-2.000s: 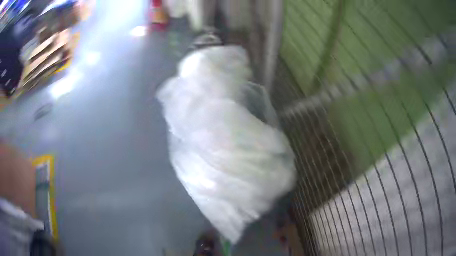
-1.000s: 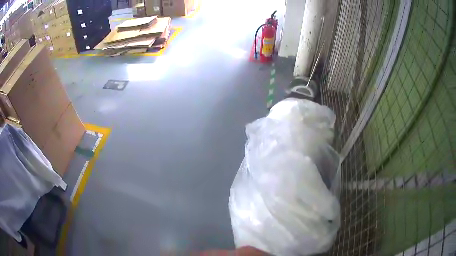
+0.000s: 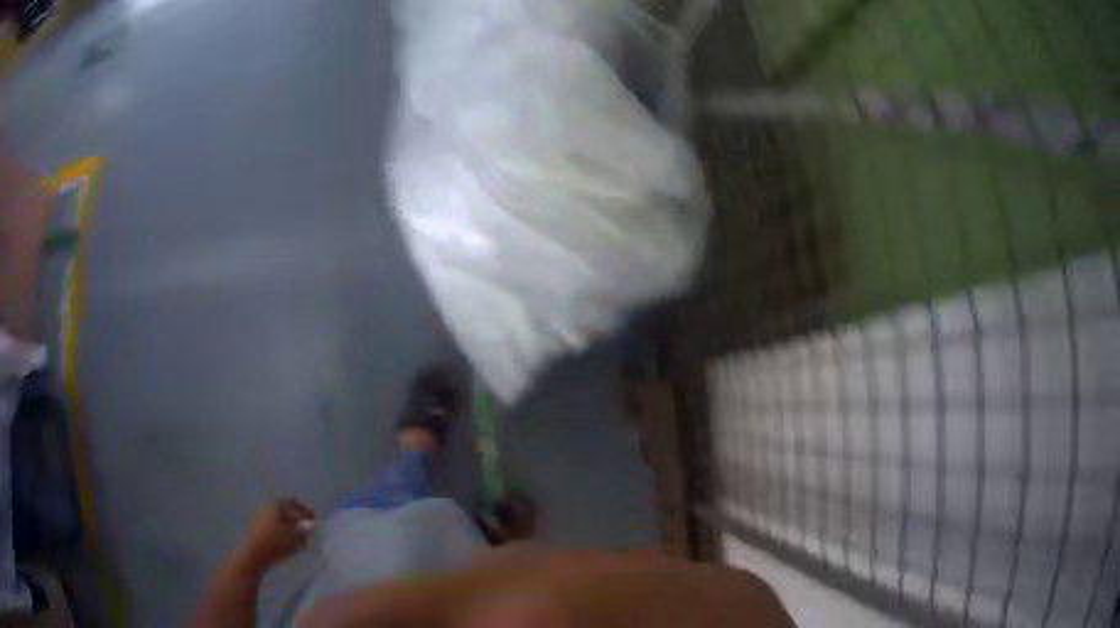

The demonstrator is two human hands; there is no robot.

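Note:
The frame is blurred. My left hand (image 3: pixel 280 530) is low at the left, beside my grey clothing, with its fingers closed on a small white item (image 3: pixel 306 524); what the item is cannot be told. A large blurred bare forearm or hand, apparently my right (image 3: pixel 577 595), crosses the bottom edge close to the camera; its fingers and any hold cannot be made out. A large white translucent sack (image 3: pixel 540 184) stands on the floor ahead, beyond both hands and cut off by the top edge.
Mesh fence (image 3: pixel 909 417) runs along the right, with green and white surfaces behind it. Grey floor (image 3: pixel 233 319) lies left of the sack. Yellow floor marking (image 3: pixel 76 331) and part of a person (image 3: pixel 19 356) are at the left edge. My shoe (image 3: pixel 432 399) is below the sack.
The view has tilted down towards my body. The sack now appears higher and further left. My left hand and legs have come into view; the fire extinguisher and stacked boxes have left it.

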